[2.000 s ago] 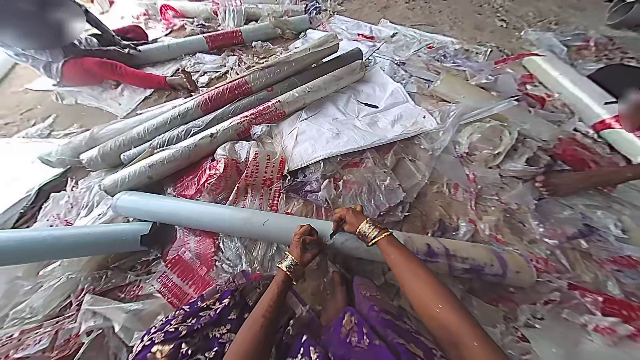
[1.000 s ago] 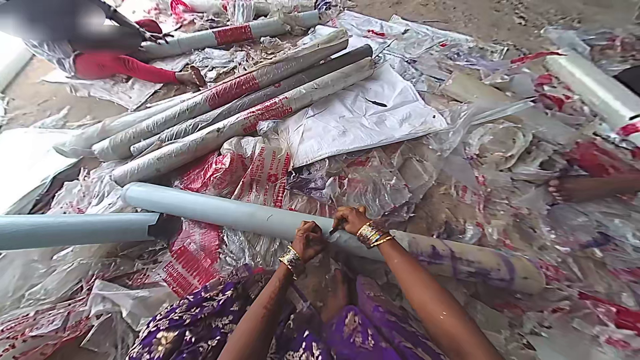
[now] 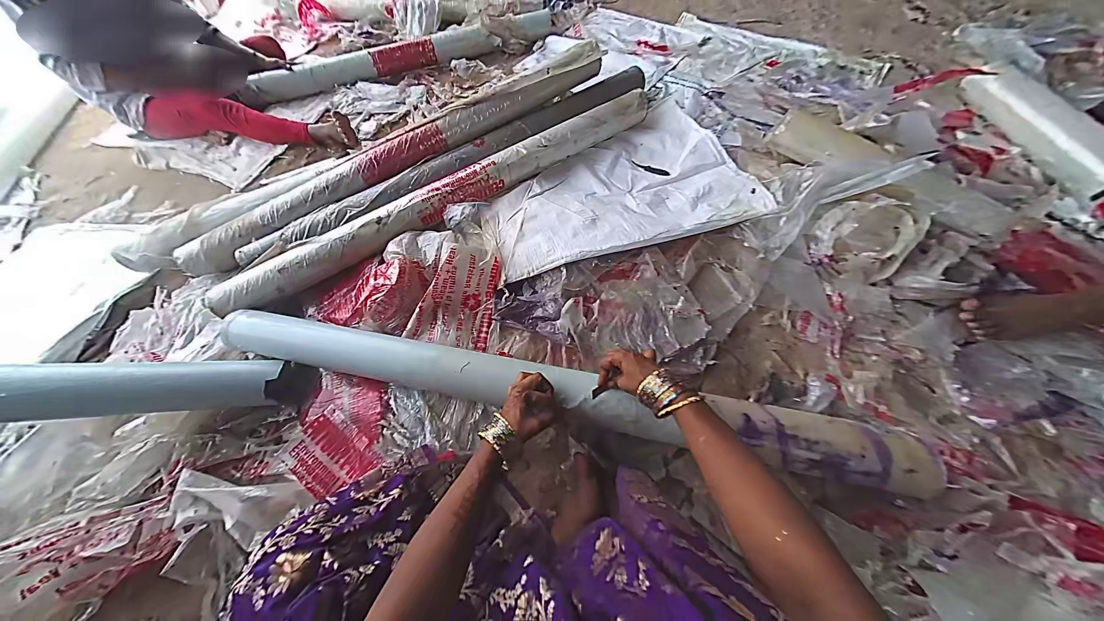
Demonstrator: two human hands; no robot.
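Note:
A long pale blue-grey roll, wrapped in film, lies crosswise before me; its right end is beige with purple marks. My left hand has its fingers curled at the roll's near side, pinching the edge of the wrapping. On top of the roll, to the right, my right hand is closed with a small dark thing at its fingertips, too small to name. Between the hands the wrapping has a torn edge. Bangles circle both wrists. A second blue-grey roll with a dark, ragged end lies at the left.
Several film-wrapped rolls lie beyond, beside a white plastic sheet. Torn plastic film covers the ground. A person sits at the upper left by another roll. At the right are a person's foot and a pale roll.
Both hands stay at nearly the same part of the roll. The person's limb at the right edge has shifted slightly. Little else has plainly changed.

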